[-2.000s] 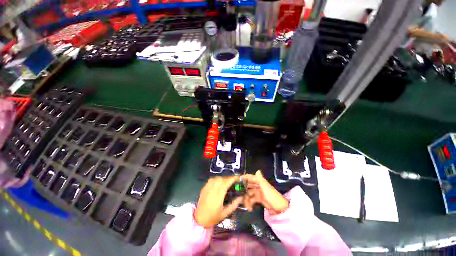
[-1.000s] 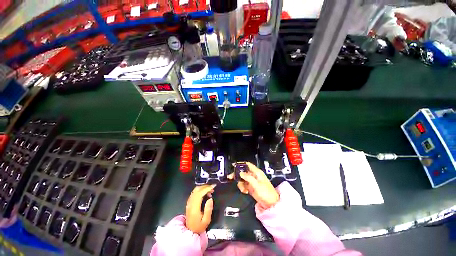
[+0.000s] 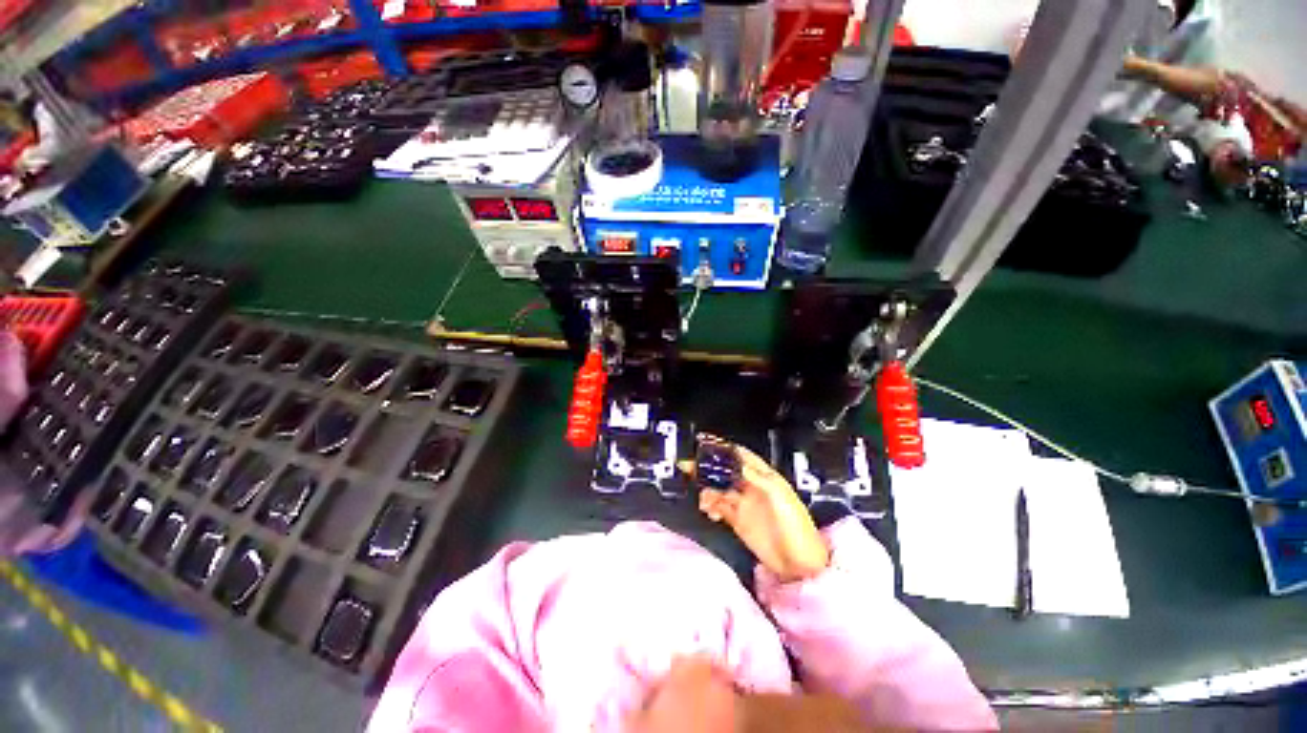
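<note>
My right hand (image 3: 771, 518) holds a black watch unit (image 3: 717, 464) between its fingers, between the two clamp fixtures. My left hand (image 3: 695, 697) is blurred and close to the camera at the bottom edge; whether it holds anything cannot be told. The left fixture's nest (image 3: 635, 454) and the right fixture's nest (image 3: 834, 473) lie under the clamps. The left red toggle handle (image 3: 586, 400) and the right red toggle handle (image 3: 900, 415) both stand roughly upright. My pink left sleeve (image 3: 573, 630) covers the bench front.
A foam tray (image 3: 376, 451) of units is at left, with another beyond. Paper (image 3: 939, 530) with a pen (image 3: 1022, 551) lies at right. A blue box (image 3: 681, 215) and power supply (image 3: 513, 229) stand behind; a post (image 3: 1025, 158) rises at back right. Other people show at the edges.
My left hand has come up from the bench toward the camera, its sleeve now across the front. My right hand still holds the unit near the fixtures. The view has shifted.
</note>
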